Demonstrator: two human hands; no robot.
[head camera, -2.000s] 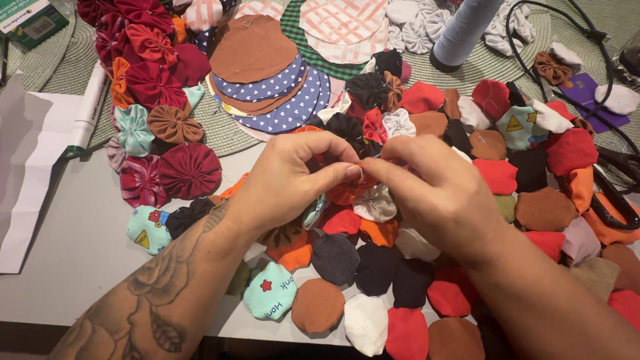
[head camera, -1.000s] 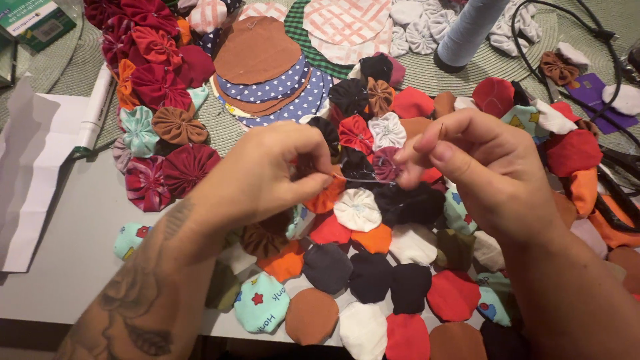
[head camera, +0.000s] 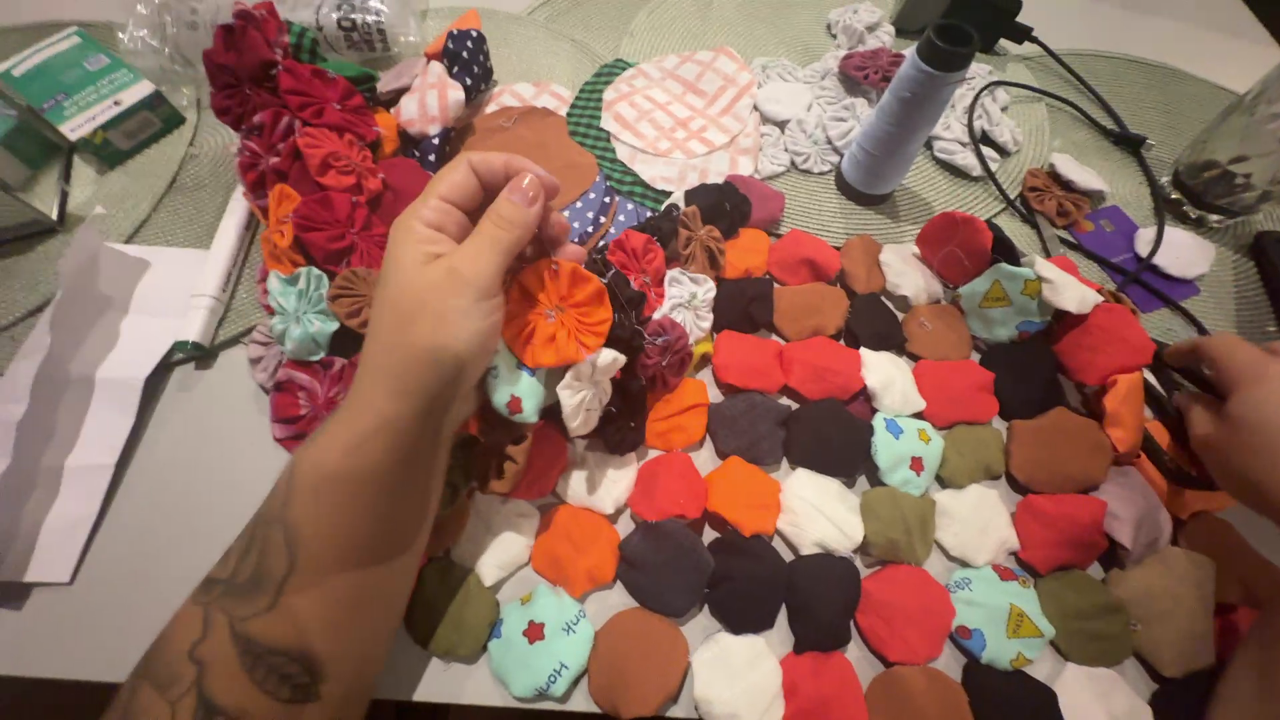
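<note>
My left hand is raised left of centre, thumb and fingertips pinched together. An orange gathered fabric yo-yo is held at its lower fingers, gathered face toward me; any thread there is too fine to make out. Beneath it, more yo-yos, among them a white one and a plum one, join a patchwork of stitched fabric rounds. My right hand, cut by the right edge, has its fingers around a black handle, apparently of scissors, beside an orange strip.
A blue thread cone stands behind the patchwork, near a black cable. Cut fabric circles and white yo-yos lie at the back. Red yo-yos, a white marker, folded paper and a green box are at left.
My right hand has left the thread stretched between both hands and moved to the black handle at the right edge. My left hand has stayed with the orange yo-yo, now turned face toward me.
</note>
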